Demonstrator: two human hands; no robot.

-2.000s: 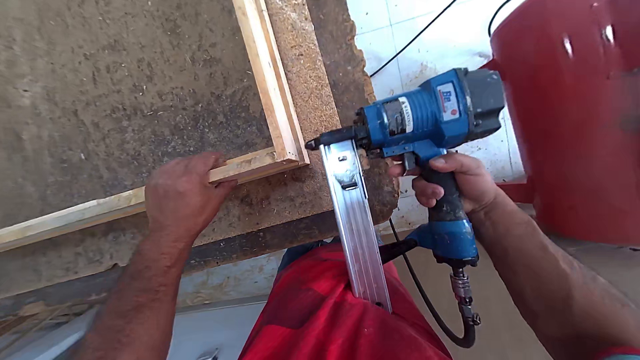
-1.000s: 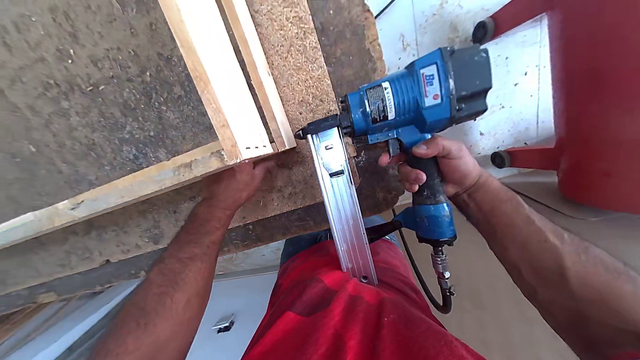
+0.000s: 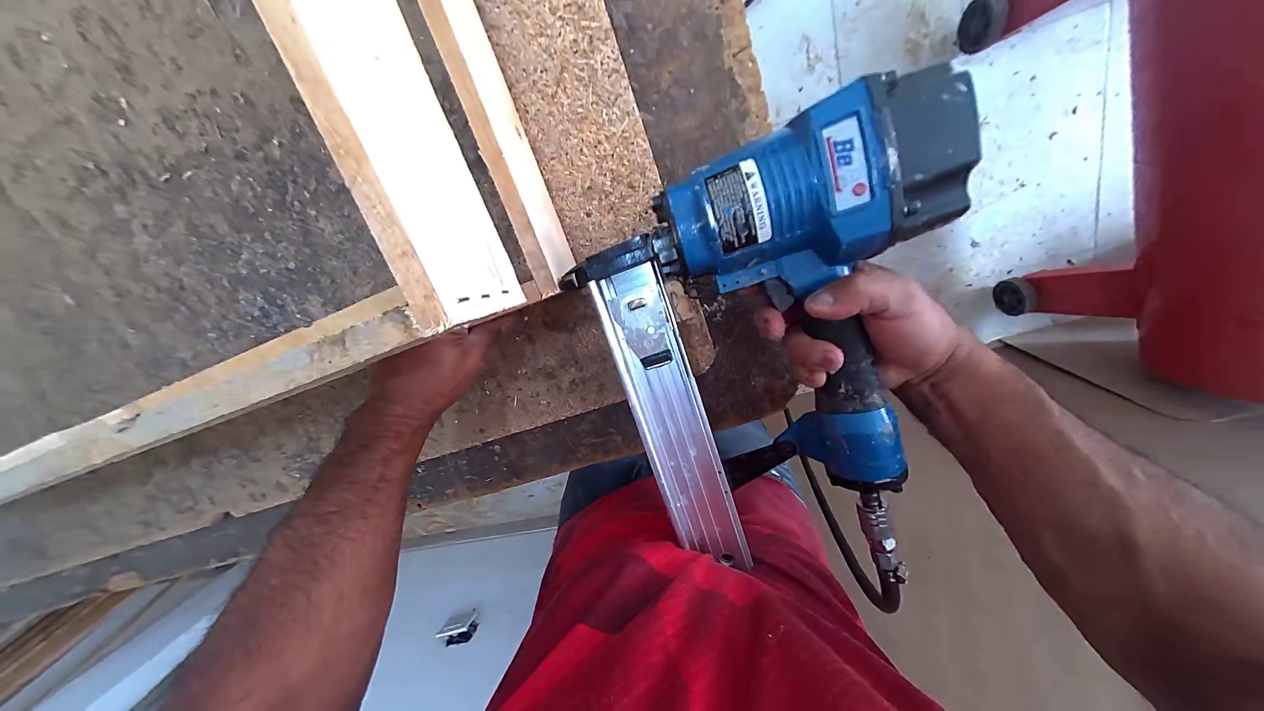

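My right hand [image 3: 869,326] grips the black handle of a blue pneumatic stapler [image 3: 790,188]. Its nose is against or very near the end of a narrow wooden strip [image 3: 499,138], at the frame corner. From the nose, its long metal magazine [image 3: 671,415] runs down toward my red shirt. My left hand [image 3: 439,365] is under the corner, where a wide pale board [image 3: 395,148] meets a long wooden rail [image 3: 227,380]; the fingers are mostly hidden beneath the wood. Several short dark marks, perhaps staples, show near the board's end.
A worn wooden worktable [image 3: 168,197] lies under the frame, with a strip of particle board [image 3: 568,109] on it. A red tank or machine [image 3: 1195,197] with wheeled legs stands at right. An air hose [image 3: 839,543] hangs from the stapler. A small metal object [image 3: 458,627] is on a white surface below.
My left hand has moved right along the rail and under the corner. The wide board's pale face now shows beside the narrow strip, where two seconds ago only thin edges were visible.
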